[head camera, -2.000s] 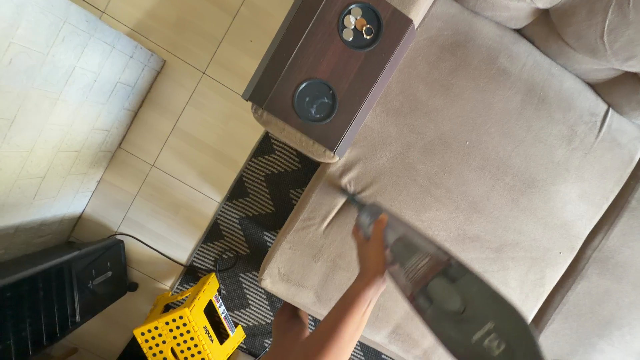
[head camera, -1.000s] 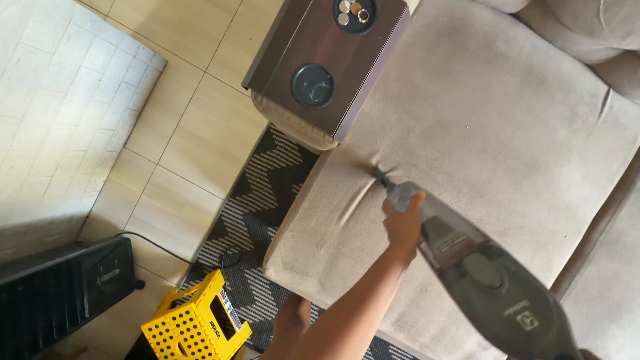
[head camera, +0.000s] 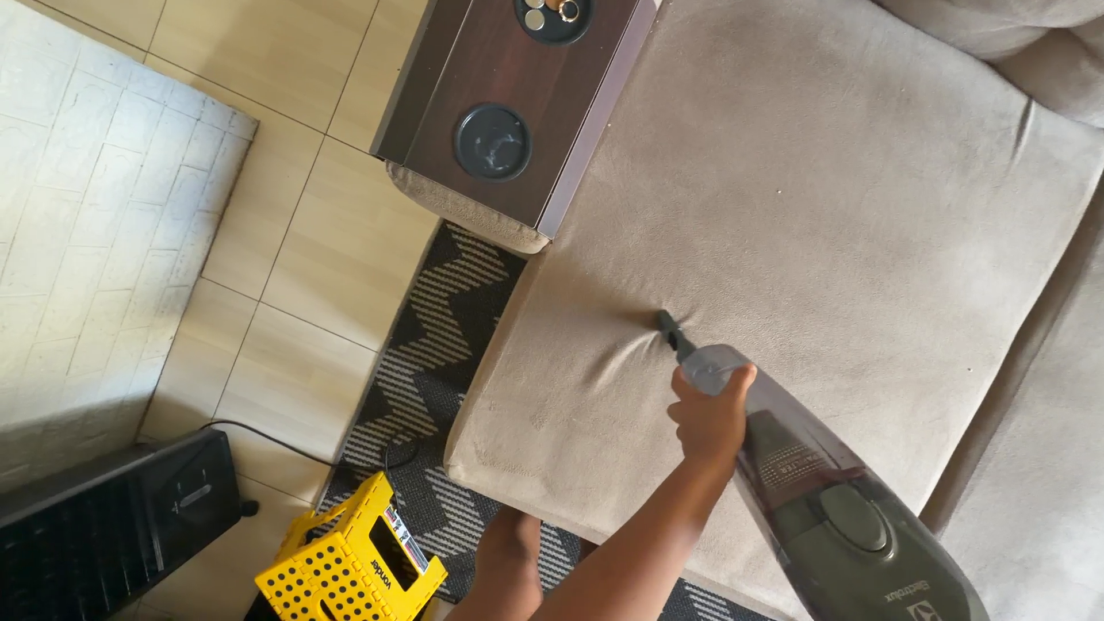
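Observation:
My left hand (head camera: 714, 414) is closed around the clear front end of an Electrolux handheld vacuum cleaner (head camera: 854, 526), just behind its nozzle. The narrow dark crevice nozzle (head camera: 669, 329) presses into the beige fabric seat cushion (head camera: 819, 224), and creases run out from its tip. The vacuum's grey body slants down to the lower right, where the frame edge cuts off its rear. My right hand is out of view.
A dark wooden armrest tray (head camera: 552, 95) holds a round black dish (head camera: 492, 142) and another with coins and a ring. Lower left are a yellow Vonder folding stool (head camera: 332, 569), a black appliance (head camera: 112, 517) and its cord (head camera: 276, 447) over tiles and a zigzag rug (head camera: 423, 345).
The vacuum nozzle and my left hand have moved right over the cushion, farther from the armrest tray. My left hand has kept its hold on the vacuum.

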